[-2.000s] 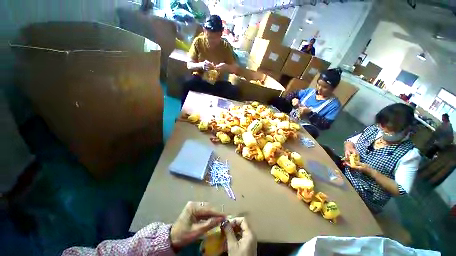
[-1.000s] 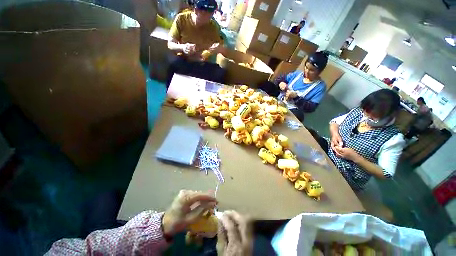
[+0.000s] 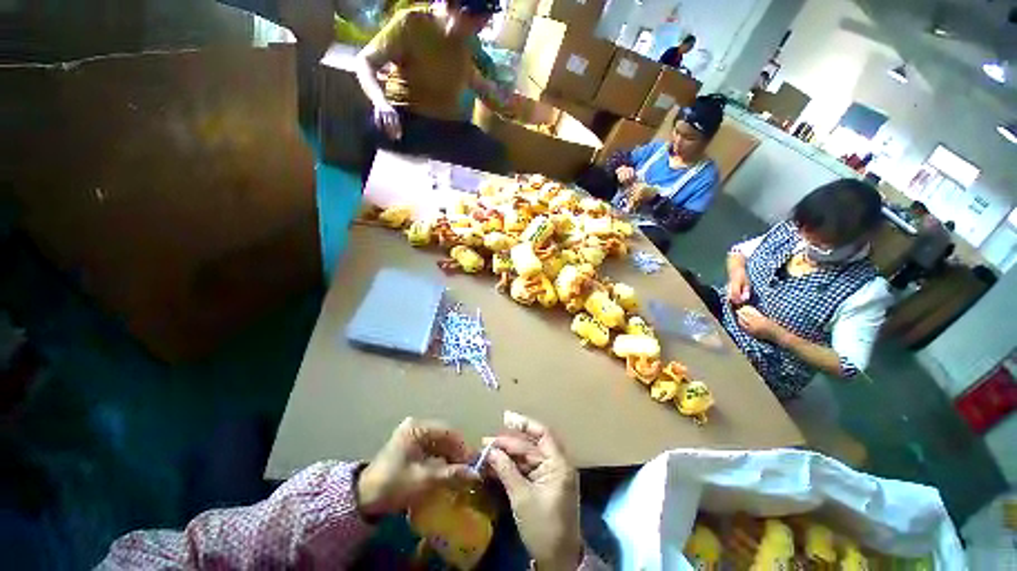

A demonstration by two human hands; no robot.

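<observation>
My left hand (image 3: 415, 463) is at the table's near edge and pinches the top of a yellow plush toy (image 3: 452, 524), which hangs below the fingers. A white tie (image 3: 482, 455) stands up between my two hands. My right hand (image 3: 538, 474) pinches that tie with thumb and forefinger. Whether a clear bag covers the toy is hard to tell. Loose white ties (image 3: 465, 338) lie on the table beside a stack of empty poly bags (image 3: 396, 311).
A long pile of yellow plush toys (image 3: 546, 251) runs across the brown table (image 3: 379, 413). A white sack (image 3: 658, 502) with yellow toys is at right. A large carton (image 3: 167, 190) stands at left. Three people are around the table; cartons (image 3: 625, 81) are stacked behind.
My right hand, blurred beside the toy a second ago, now pinches the tie at its top. The view has shifted, showing more of the sack. The far person has turned and reaches toward the low carton.
</observation>
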